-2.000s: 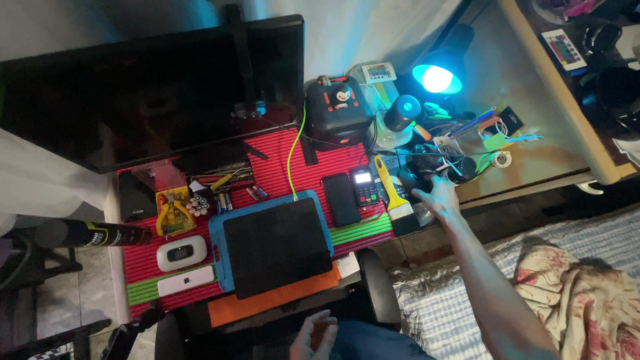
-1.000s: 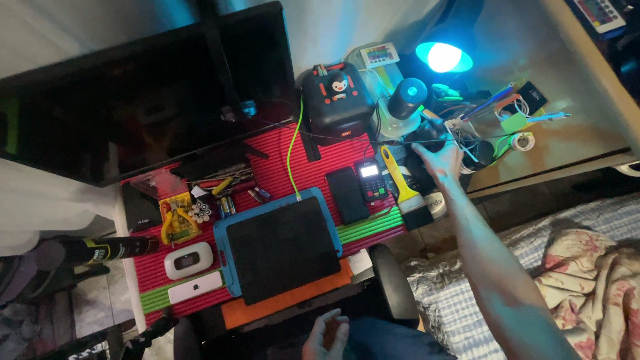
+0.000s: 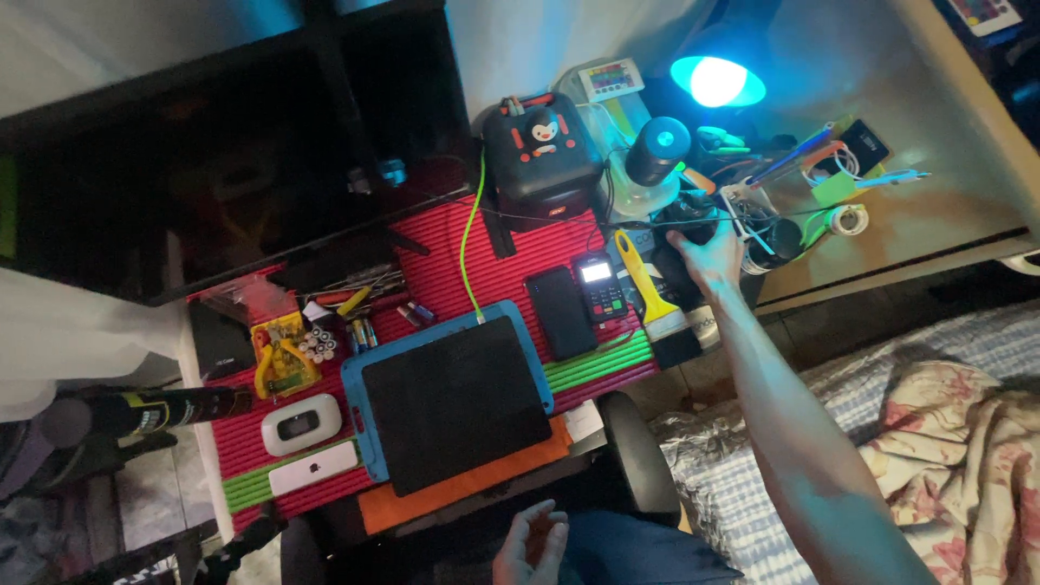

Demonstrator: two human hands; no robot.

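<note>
My right hand [image 3: 708,248] reaches to the back right of the desk, its fingers around a dark, rounded object [image 3: 686,213] whose kind I cannot tell. Close by are a dark round jar [image 3: 782,242], a clear organizer with pens and cables [image 3: 743,199], and a yellow-handled paintbrush [image 3: 646,284]. My left hand [image 3: 532,543] rests low near my lap, fingers curled apart, holding nothing. Between the arms and the monitor, a black tablet [image 3: 455,402] lies on a blue tray [image 3: 352,382]. Right of it are a black phone-like slab [image 3: 561,313] and a card reader [image 3: 600,286] with a lit screen.
A large monitor [image 3: 244,154] stands at the back left. A black case with a penguin face [image 3: 543,154] and a glowing blue lamp [image 3: 717,80] stand behind. Yellow pliers [image 3: 280,366], batteries [image 3: 318,344] and a white oval device [image 3: 301,425] lie left. A thin dark cable crosses by my right hand.
My right hand has shifted from beside the paintbrush toward the back, onto the dark object by the organizer. The brush lies at a changed angle. My left hand stays low.
</note>
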